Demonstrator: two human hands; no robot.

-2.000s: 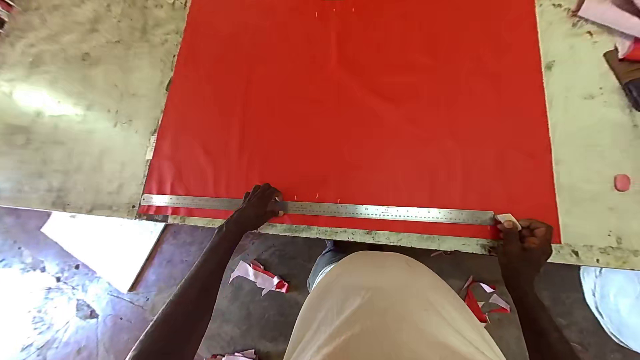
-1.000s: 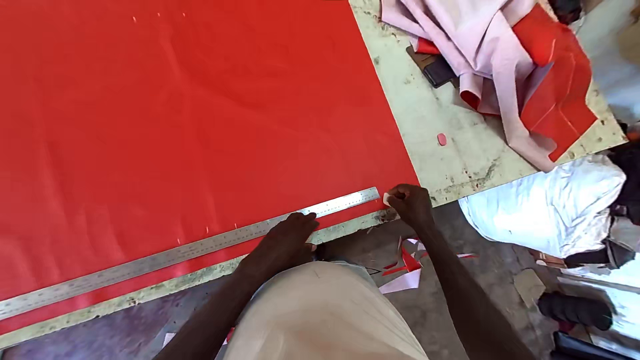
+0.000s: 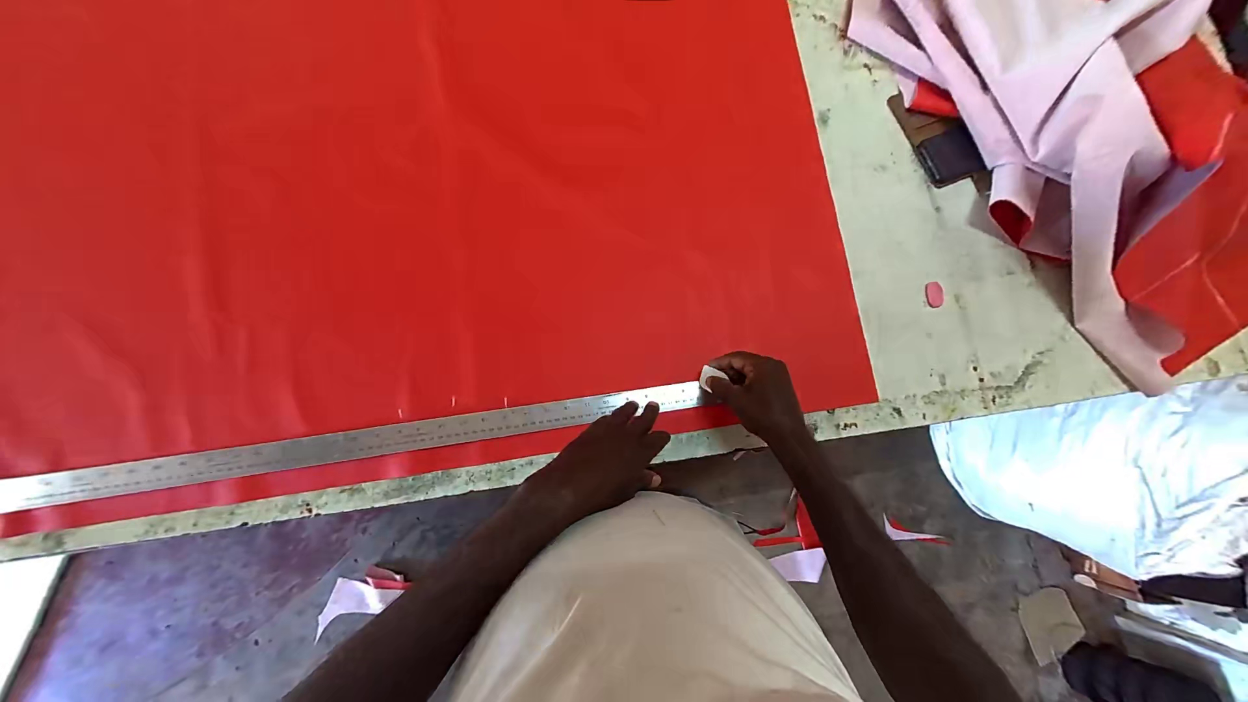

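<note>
A large red sheet of coated fabric (image 3: pixel 546 195) lies flat, its lower edge near the table's edge. Along that edge a long steel ruler (image 3: pixel 322 444) rests on it, slightly slanted. My left hand (image 3: pixel 609 453) presses on the ruler toward its right part, fingertips on the metal. In my right hand (image 3: pixel 756 390) a small white piece of tailor's chalk (image 3: pixel 715 378) is pinched between thumb and fingers at the ruler's right end. Short pale marks show on the red fabric just above the ruler.
Pink-backed red fabric strips (image 3: pixel 1097 127) are heaped at the upper right, over a dark flat object (image 3: pixel 951 154). A pink chalk-like piece (image 3: pixel 934 294) lies on the pale table (image 3: pixel 907 361). Fabric scraps (image 3: pixel 356 597) litter the floor; white cloth (image 3: pixel 1111 478) lies beyond the table's front edge.
The view has swung right since the first frame. My left hand is now nearer the ruler's right end than two seconds ago. In the last second my right hand has come to the ruler's end.
</note>
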